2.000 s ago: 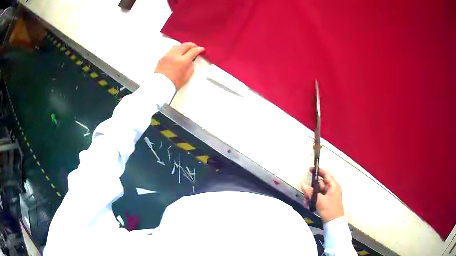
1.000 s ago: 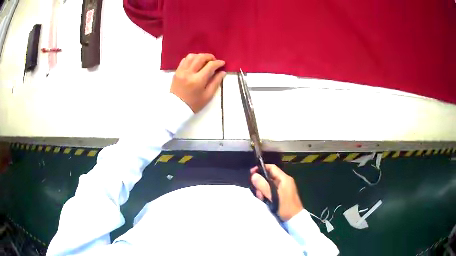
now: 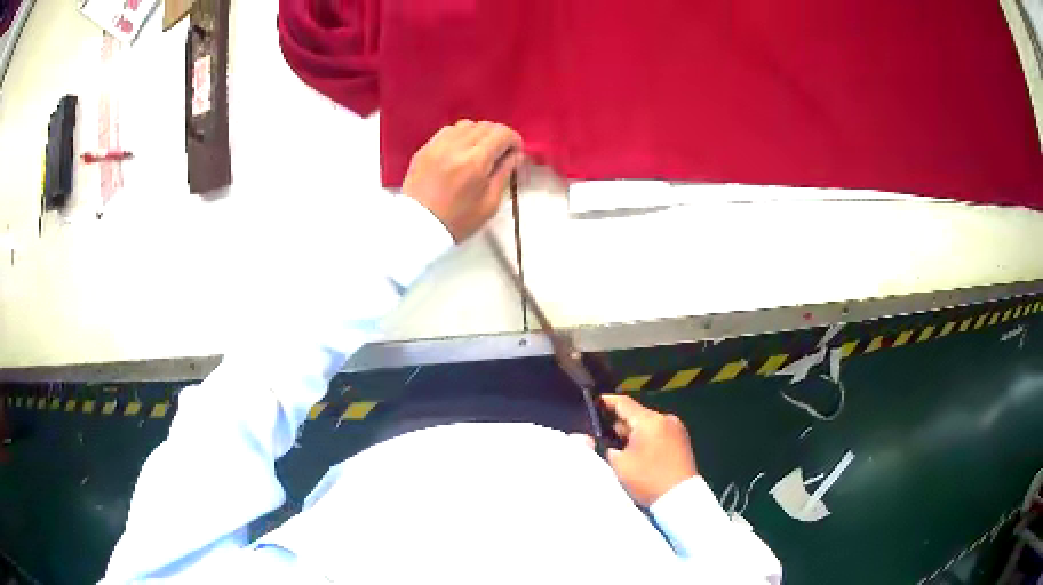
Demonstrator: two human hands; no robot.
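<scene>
The red fabric (image 3: 709, 91) lies spread over the table's far part, with a bunched fold at its left. My left hand (image 3: 463, 177) is at its near edge, fingertips closed on the cloth's edge. My right hand (image 3: 650, 449) holds the tailor's shears (image 3: 574, 363) by the black handles, over the table's near edge. The blades point up and left toward my left wrist, off the cloth, and are slightly blurred. White underlay paper (image 3: 618, 197) shows below the cloth edge.
At the left lie a labelled dark bar (image 3: 209, 109), a small black block (image 3: 60, 152) and a clear pinkish strip (image 3: 110, 120). A printed paper (image 3: 118, 16) is at upper left. The metal table edge (image 3: 686, 331) crosses in front. White scraps (image 3: 804, 491) lie on the green floor.
Over the last second the shears have drawn back from the cloth edge and their tips have swung left. My left hand has stayed at the cloth edge. Earlier the view was tilted.
</scene>
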